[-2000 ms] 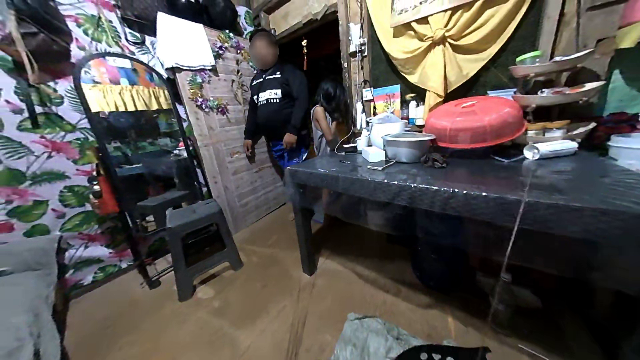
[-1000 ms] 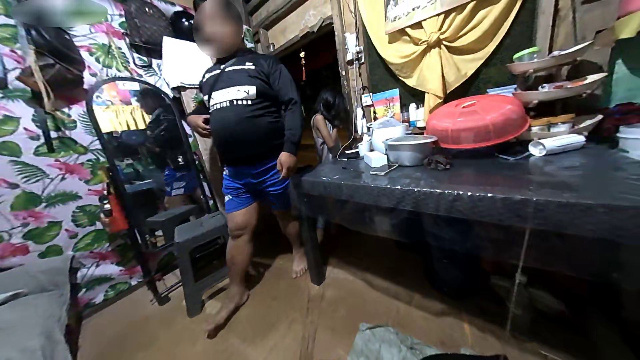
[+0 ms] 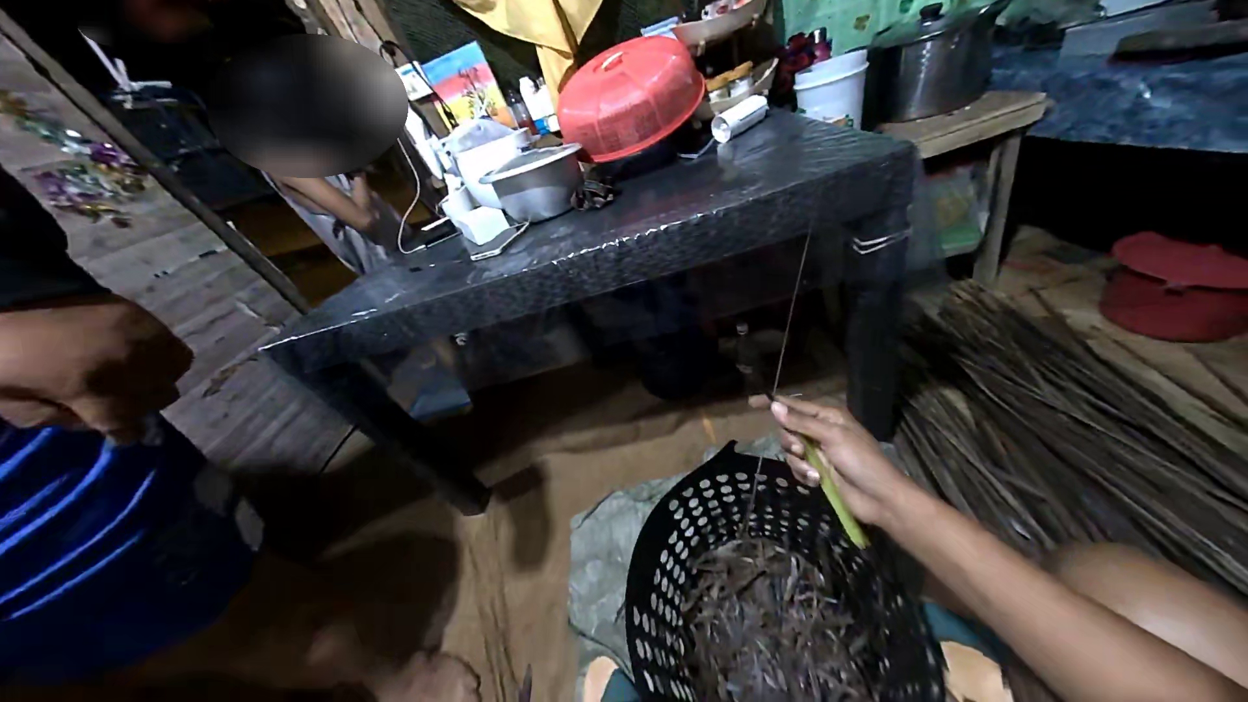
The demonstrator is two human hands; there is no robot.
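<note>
My right hand (image 3: 829,453) is closed around a yellow-green handle (image 3: 836,497) above a black perforated plastic basket (image 3: 673,546). A thin strand (image 3: 795,312) runs upward from near its fingertips, and another stretch hangs below toward the basket. Dark, dry scraps (image 3: 760,614) fill the lower part of the basket. The basket stands on a pale plastic sheet (image 3: 609,546) between my feet. My left hand does not show.
A person (image 3: 88,361) in blue shorts stands close at the left; another is behind the table (image 3: 585,249). Pots and a red mesh food cover (image 3: 632,97) stand on it. Long dry stalks (image 3: 1063,429) lie at the right, near a red lidded container (image 3: 1175,288).
The view has turned down and right. My right hand with the handle and more of the basket have come into sight. The person in blue shorts is now much nearer, at the left edge.
</note>
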